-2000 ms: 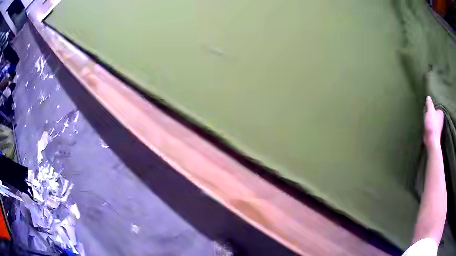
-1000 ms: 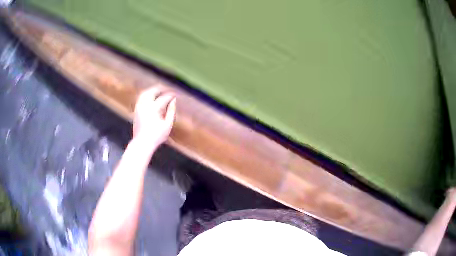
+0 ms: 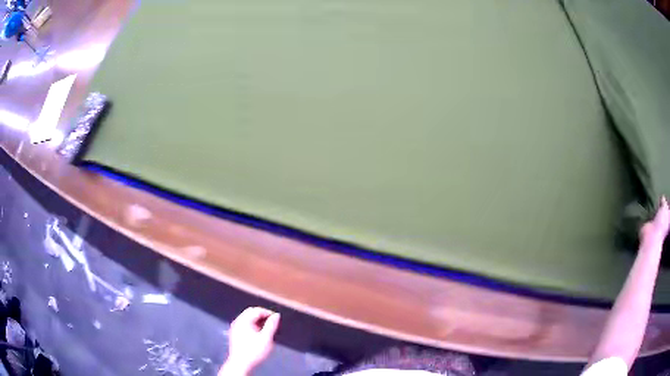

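Observation:
Green fabric lies flat over the table, with a dark blue line along its near side. At the right a loose upper ply is raised and folded over the flat cloth. My right hand, at the right edge of the picture, grips the edge of this loose ply; its fingertips are partly cut off. My left hand is at the bottom, in front of the table edge and off the cloth, with fingers curled and nothing seen in it.
A wrapped weight stands at the cloth's left corner. A white paper sheet lies beside it on the brown table. Blue items are at the far left. Scraps litter the grey floor below the table edge.
The view has swung left, bringing the weight and paper into view. My left hand, unseen at first, then over the table edge, is now lower, outside it. My right hand still holds the ply.

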